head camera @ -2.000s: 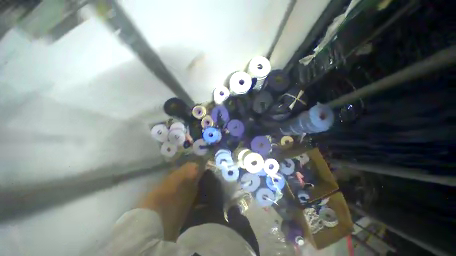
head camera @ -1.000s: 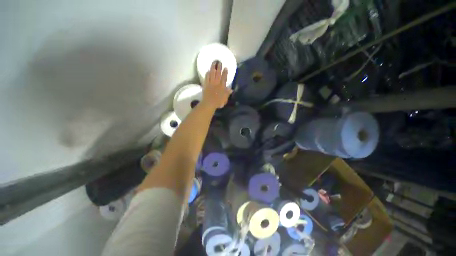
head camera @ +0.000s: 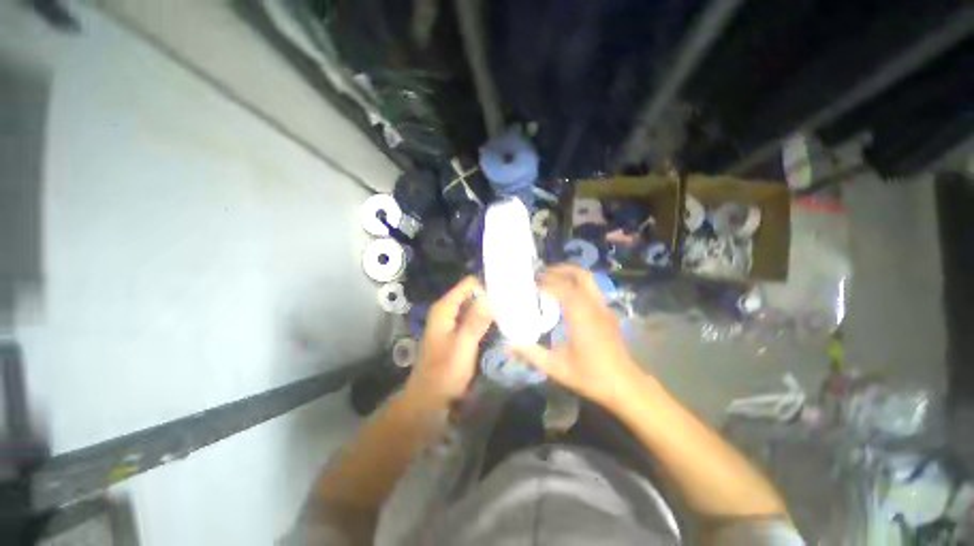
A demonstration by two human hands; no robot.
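A bright white tape roll (head camera: 511, 267) is held up edge-on in front of me, near the middle of the head view; its surface is overexposed. My left hand (head camera: 454, 339) grips its lower left side. My right hand (head camera: 582, 336) grips its lower right side, fingers curled near its edge. Both hands are bare and slightly blurred. Below and behind the roll, stored rolls stand on the floor, including white rolls (head camera: 383, 259) by the wall and a light blue stack (head camera: 508, 160).
Two open cardboard boxes (head camera: 788, 229) with rolls inside stand right of the stored rolls. A white wall is at left, with a dark pipe or rail (head camera: 214, 415) along it. Plastic-wrapped items (head camera: 892, 416) lie at lower right. Dark hanging or stacked material fills the top.
One hand was reaching onto a white roll by the wall; now both hands hold a white roll close to me. The view has turned and moved back.
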